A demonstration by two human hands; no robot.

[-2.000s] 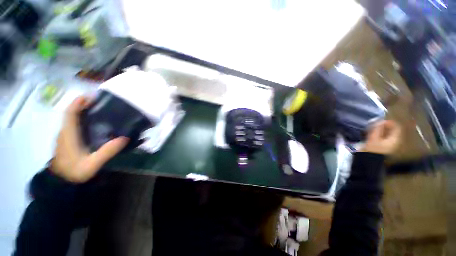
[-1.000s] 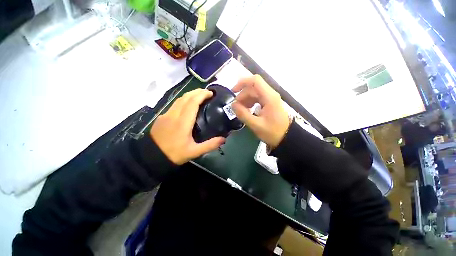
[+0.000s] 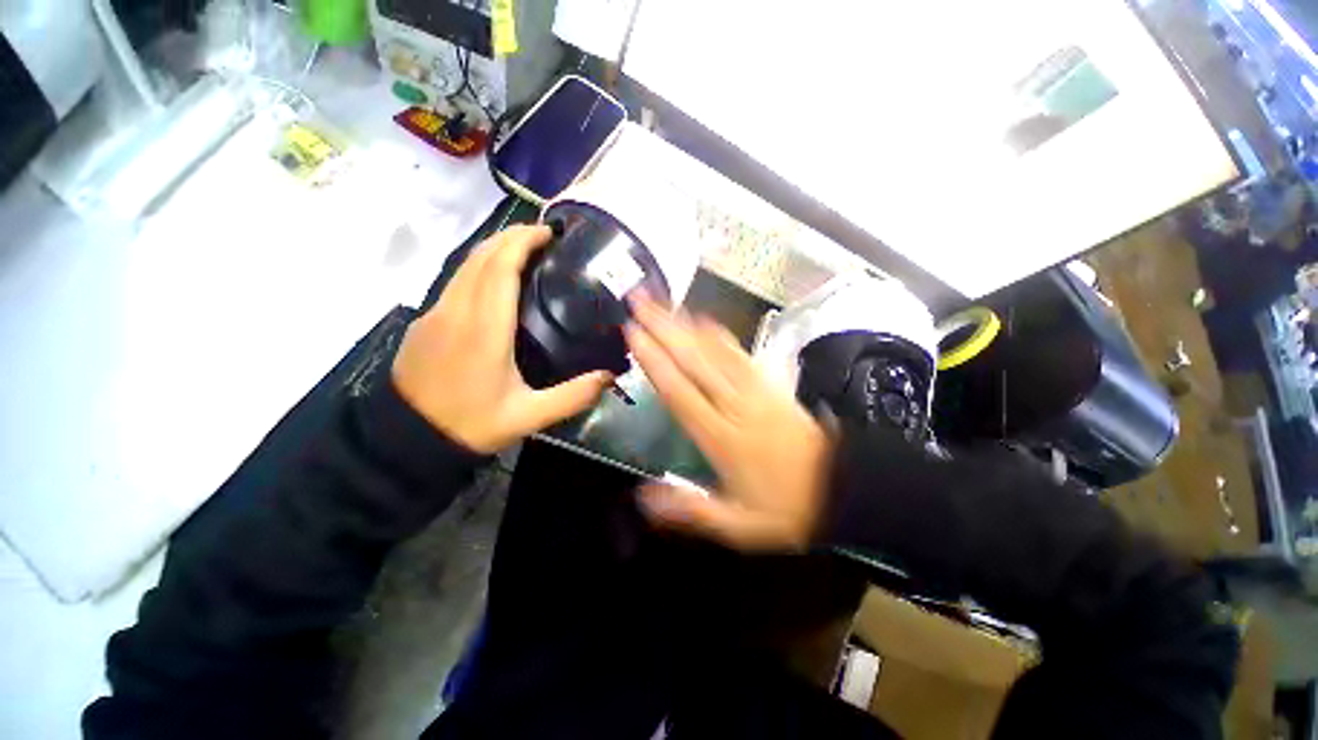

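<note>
A dome camera (image 3: 575,311) with a glossy black ball head and white housing is tilted up at the left part of the bench. A small white label shows on its black ball. My left hand (image 3: 470,347) holds it from the left side, thumb below and fingers on top. My right hand (image 3: 737,419) is blurred, its fingers spread, with fingertips at or just beside the ball near the label; contact is hard to tell. A second dome camera (image 3: 872,369), white with a lens ring, stands to the right, partly behind my right forearm.
A smartphone (image 3: 560,138) lies behind the held camera, beside a keyboard (image 3: 737,239) below the bright monitor (image 3: 925,116). A yellow tape roll (image 3: 968,338) and black container (image 3: 1070,376) are at right. An open cardboard box (image 3: 932,672) is below the bench edge. White sheets (image 3: 188,347) cover the left.
From one second ago, my right hand has opened flat and moved down from the ball's top. The label shows more fully. The view has shifted, and the second camera now shows past my right forearm.
</note>
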